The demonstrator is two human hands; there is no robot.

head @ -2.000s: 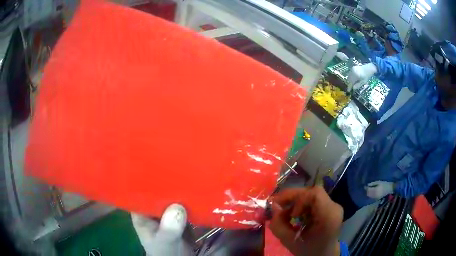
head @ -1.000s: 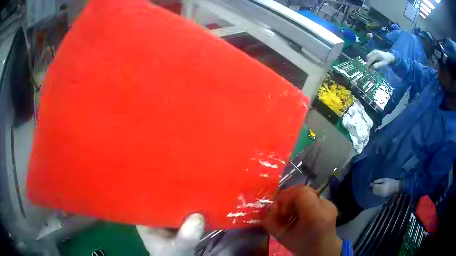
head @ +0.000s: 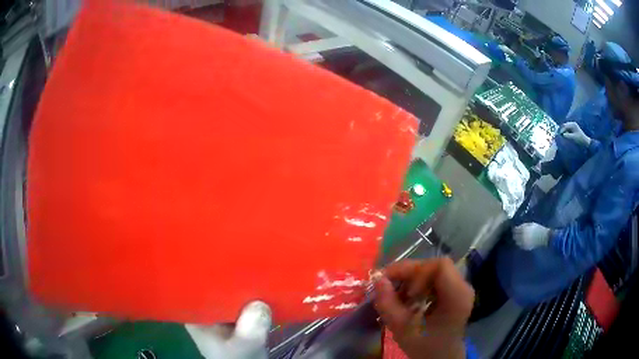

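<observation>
A large flat red sheet (head: 210, 168) is held up in front of me and fills the left and middle of the view. Glossy whitish streaks (head: 359, 221) show near its right and lower right edge. My left hand (head: 245, 333), in a white glove, grips the sheet's bottom edge with the thumb on the front; its fingers are hidden behind the sheet. My right hand (head: 427, 301), bare with a blue band at the wrist, is at the lower right corner, fingertips pinched close to the edge. Whether it holds a thin tool or the sheet is unclear.
A pale machine frame (head: 427, 66) stands behind the sheet, with a green ledge (head: 420, 228) bearing red and yellow buttons. At right are a bin of yellow parts (head: 478, 139), circuit boards (head: 515, 112), a crumpled white cloth (head: 508, 179) and people in blue smocks (head: 595, 203). Black ribbed racks (head: 529, 329) stand lower right.
The sheet and my left hand have shifted slightly left, uncovering more green ledge and buttons. My right hand stays near the sheet's corner. The neighbouring person's raised gloved hand has moved off the boards.
</observation>
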